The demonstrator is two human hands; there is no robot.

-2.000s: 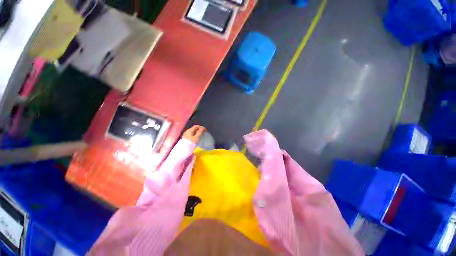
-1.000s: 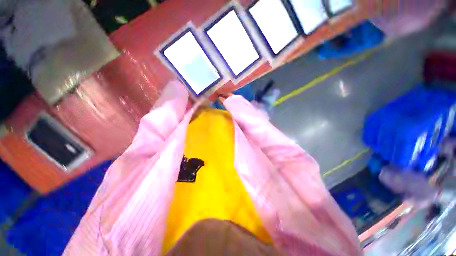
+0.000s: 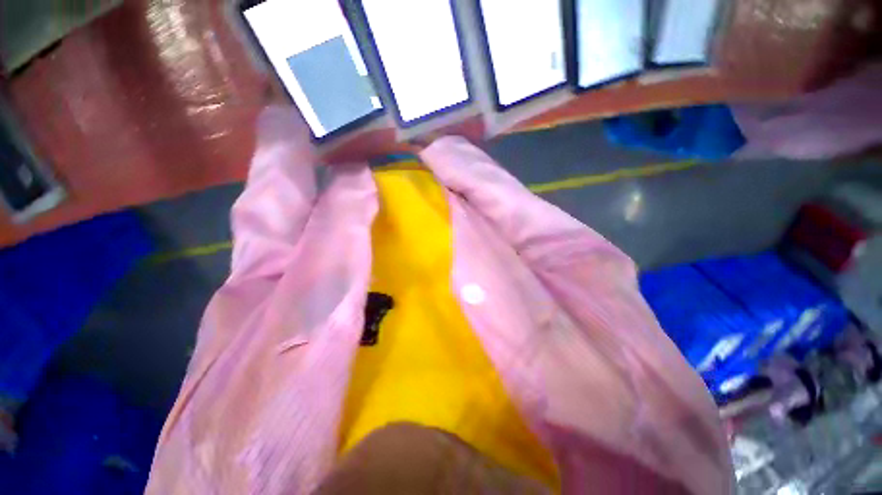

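Several tablets lie in a row along the edge of the orange-red bench at the top. The nearest tablet on the left (image 3: 314,68) has a white screen with a grey-blue box on it. The tablet beside it (image 3: 416,58) and a third one (image 3: 525,48) show plain white screens. Grey-white protective sheets stick out around their edges. My two pink sleeves reach up to the bench edge, the left one just below the first tablet. Neither hand can be made out past the cuffs.
A dark tablet (image 3: 19,174) lies at the far left of the bench (image 3: 164,106). A blue stool (image 3: 672,132) stands by the bench at right. A person's pink sleeve (image 3: 812,116) shows beyond it. Blue bins stand at lower left (image 3: 77,280) and right (image 3: 754,300).
The view has swung from the dark tablet and stool to the row of lit tablets, now closer and at the top. My hands, one visible two seconds ago, are no longer distinguishable.
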